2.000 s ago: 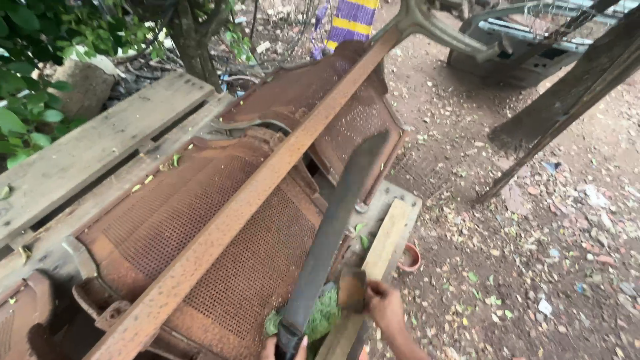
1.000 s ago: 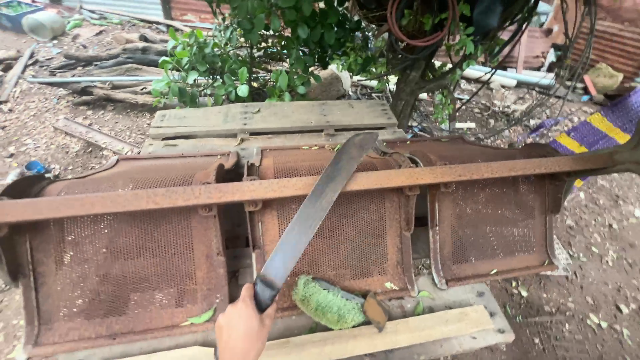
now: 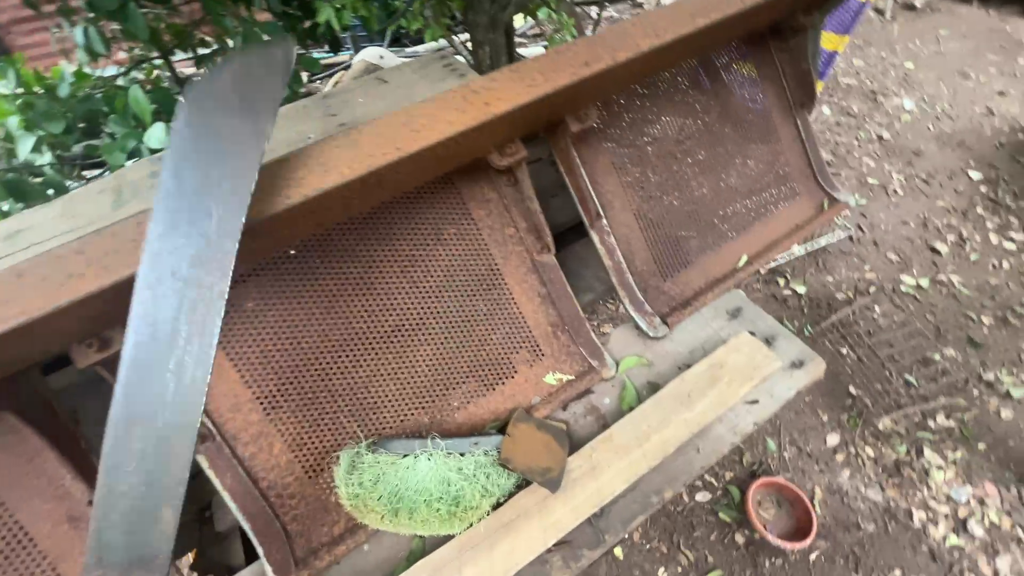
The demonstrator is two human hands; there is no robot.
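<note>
A machete's broad steel blade (image 3: 180,304) rises upright at the left of the head view, its tip over the leaves; its handle is below the frame. Neither my left hand nor my right hand shows. Behind the blade, a rusty perforated metal seat (image 3: 384,312) is joined to a rusty beam (image 3: 400,152). A green bristly scrubbing brush (image 3: 428,490) lies at the seat's lower edge. Touching its right end is a small brown, rust-coloured block or pad (image 3: 536,450), close to a pale wooden strip (image 3: 616,464).
Another rusty perforated seat (image 3: 704,160) is at the upper right. Wooden planks (image 3: 768,344) lie under the seats. A small reddish-brown pot (image 3: 781,513) stands on the leaf-strewn ground at lower right. Leafy branches (image 3: 72,120) hang at the upper left.
The hand seen on the machete's handle one second ago is out of frame. The machete now stands more upright at the left. The view has moved closer and tilted.
</note>
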